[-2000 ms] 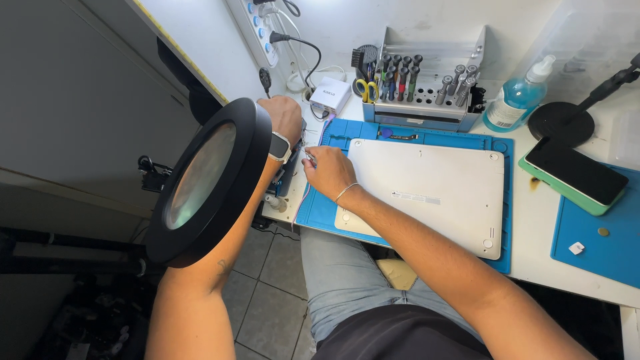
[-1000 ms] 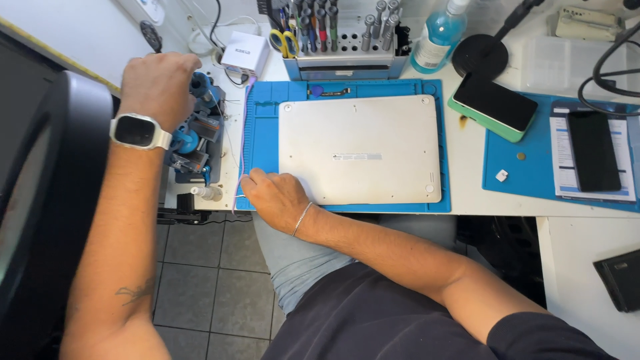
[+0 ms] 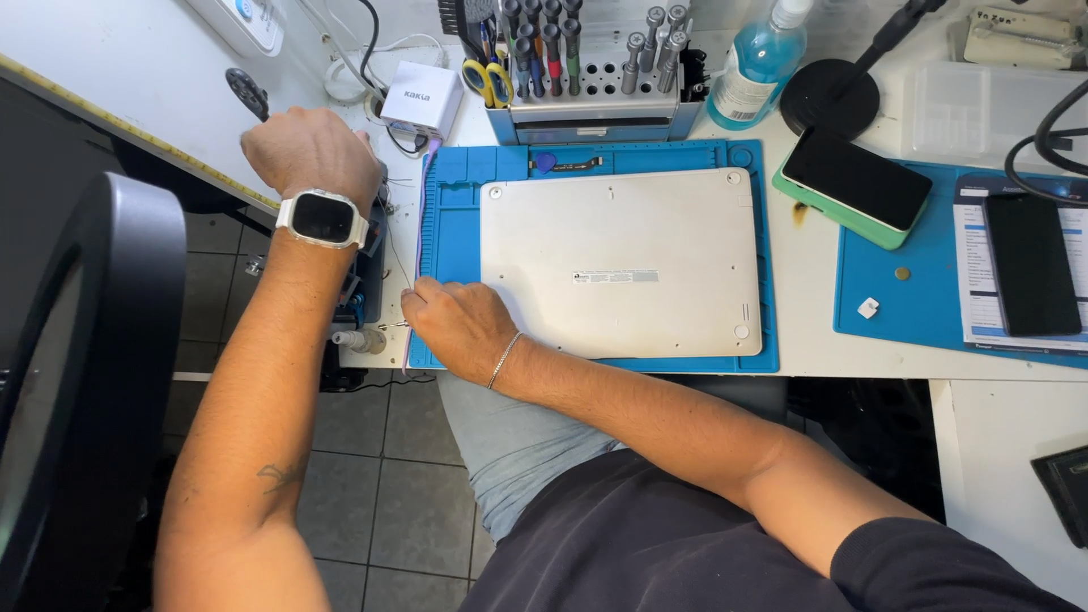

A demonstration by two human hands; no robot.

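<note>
A pale laptop (image 3: 620, 255) lies closed, underside up, on a blue silicone work mat (image 3: 450, 238). My right hand (image 3: 459, 327) is at the laptop's lower left corner, its fingers closed on a thin metal tool (image 3: 393, 325) whose tip points left. A fine wire (image 3: 393, 234) runs down close to these fingertips. My left hand (image 3: 314, 157), with a watch at the wrist, is curled over the left edge of the bench; its fingertips are hidden. Just beyond it is a round black part (image 3: 246, 92), and whether the hand touches it cannot be told.
Behind the mat stands a screwdriver rack (image 3: 595, 115), beside a blue liquid bottle (image 3: 756, 68). A white charger (image 3: 421, 98) sits near my left hand, and a small bottle (image 3: 361, 341) near the right. A magnifier lamp (image 3: 93, 365) fills the left; phones (image 3: 858, 178) lie at right.
The view has shifted from two seconds ago. Since one second ago my left hand has moved a little to the right, over the blue parts at the bench's left edge. My right hand has stayed about in place.
</note>
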